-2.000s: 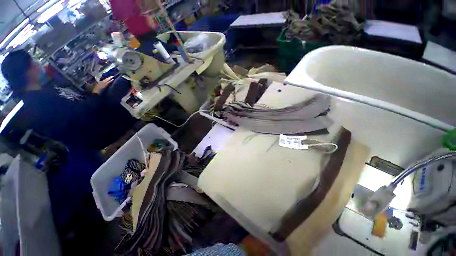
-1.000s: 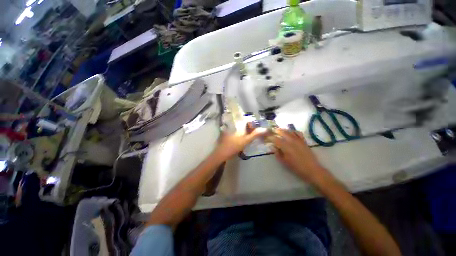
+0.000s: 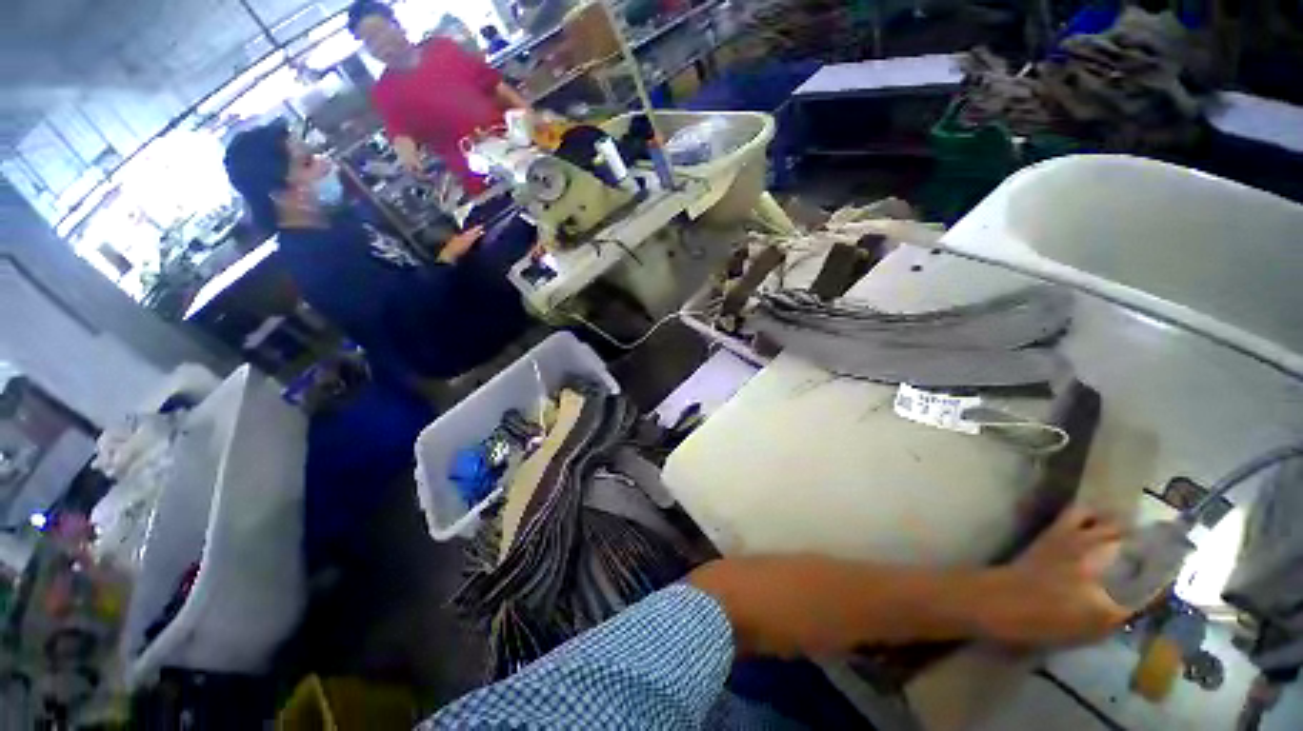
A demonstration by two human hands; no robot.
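My left hand (image 3: 1065,583) reaches in from the bottom, in a blue checked sleeve, and lies beside the pale lamp head (image 3: 1147,561). It is blurred, and I cannot tell if its fingertips grip anything. A dark brown strip (image 3: 1075,443) beside a beige one (image 3: 1122,464) runs under my left hand and wrist. A small yellow-orange block (image 3: 1157,667) is near the needle area, right of the hand. My right hand is not in view.
Grey-brown strips (image 3: 915,343) and a white ticket (image 3: 936,409) lie on the white table (image 3: 800,479). A white tub (image 3: 433,479) stands left, with hanging strips (image 3: 572,550) beside it. Two people are near another sewing machine (image 3: 572,193). A white trough (image 3: 1143,214) is behind.
The view swung right to both hands at the needle area, then back left. My right hand and the green-handled scissors have left the picture; my left hand remains near the needle area.
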